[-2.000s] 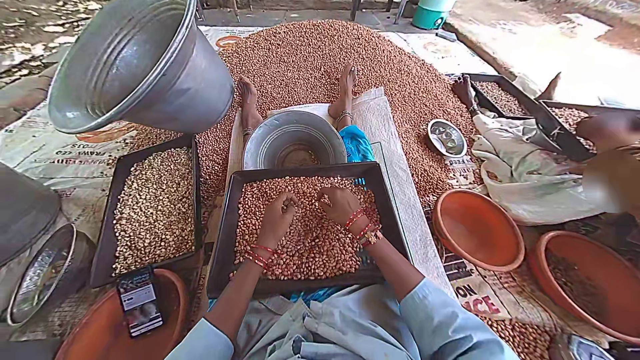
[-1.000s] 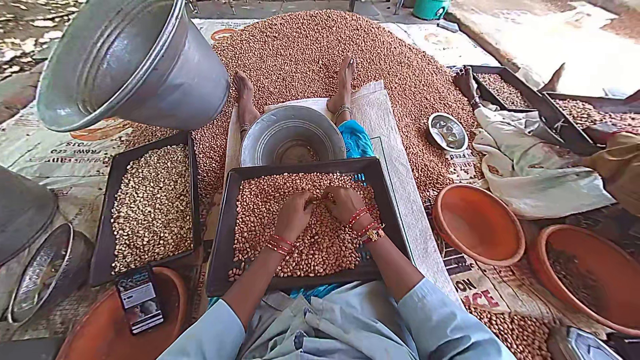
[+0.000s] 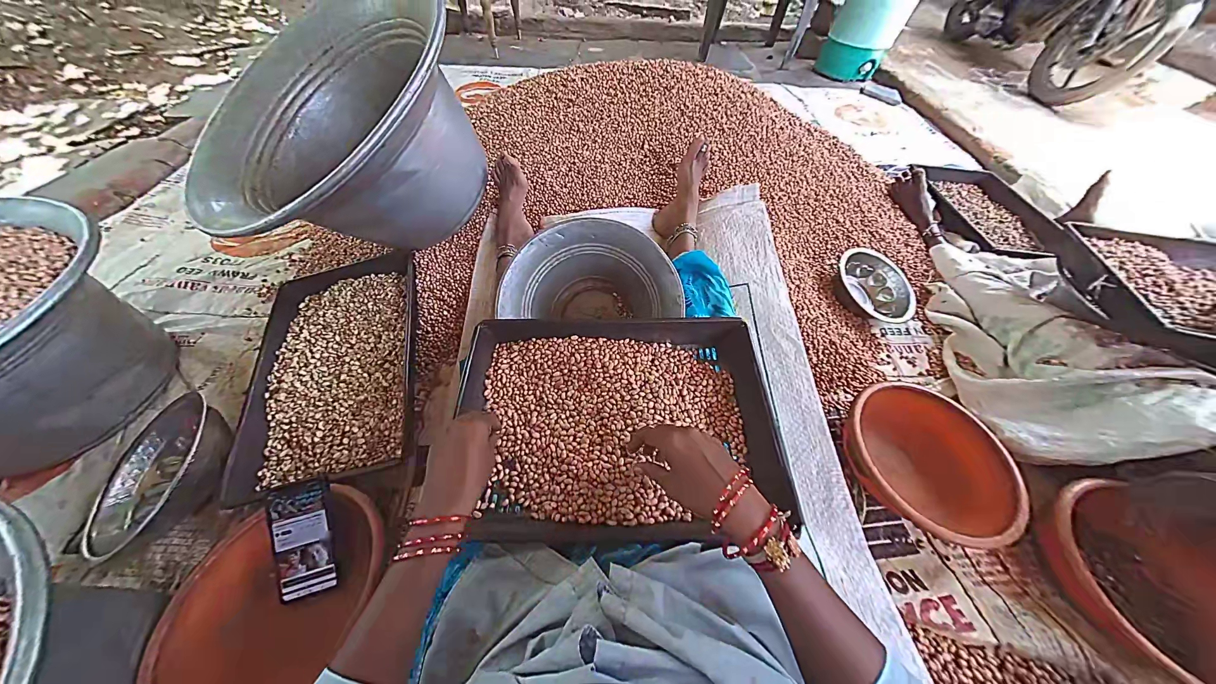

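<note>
A black plastic tray (image 3: pixel 608 331) of reddish-brown nuts or seeds (image 3: pixel 608 427) rests on my lap, its slotted bottom showing at a few spots. My left hand (image 3: pixel 464 456) is at the tray's left edge, fingers curled; whether it holds anything is hidden. My right hand (image 3: pixel 686 465) is over the nuts at the right, thumb and fingers apart, with nothing visible between them. Just beyond the tray, an aluminium basin (image 3: pixel 589 261) stands between my feet with a little material at its bottom. A second black tray (image 3: pixel 414 361), at the left, holds paler nuts or seeds.
A large heap of nuts (image 3: pixel 646 123) spreads ahead. Large metal pots (image 3: pixel 418 152) stand left. A phone (image 3: pixel 302 541) lies on an orange basin (image 3: pixel 218 608). At right are a steel bowl (image 3: pixel 876 285), another orange basin (image 3: pixel 936 465) and a co-worker's foot (image 3: pixel 914 199).
My hands were close together over the middle of the tray; now they are apart, the left at the tray's left edge and the right toward its right side.
</note>
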